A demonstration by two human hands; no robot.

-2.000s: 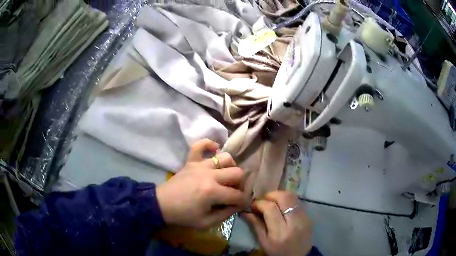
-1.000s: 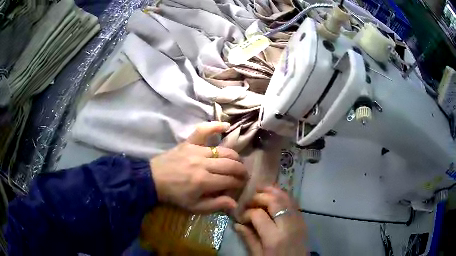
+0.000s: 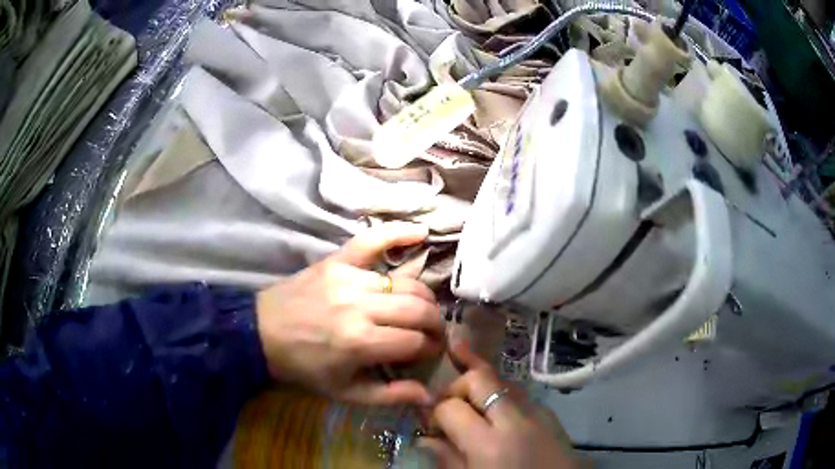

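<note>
The light grey-beige garment panel (image 3: 247,192) lies in folds left of and behind the machine head (image 3: 540,183). My left hand (image 3: 352,330), with a gold-coloured ring, rests on the cloth left of the needle area, its fingers bent on the cloth edge. My right hand (image 3: 494,421), with a silver-coloured ring, pinches the near end of the tan strip (image 3: 476,332) just in front of the machine head, close to my left fingertips. Its lower part is cut off by the bottom edge. The needle and presser foot are hidden behind the head.
The machine lamp (image 3: 423,124) hangs over the cloth on a silver gooseneck. A curved white guard (image 3: 705,275) sits on the head's front. Olive folded stacks (image 3: 69,101) and crinkled clear film (image 3: 92,156) lie at the left. An orange-yellow patch (image 3: 279,430) shows below my left wrist.
The view has moved closer to the machine head, which looks larger. Both hands have moved up along the strip towards the head, and less of the strip shows.
</note>
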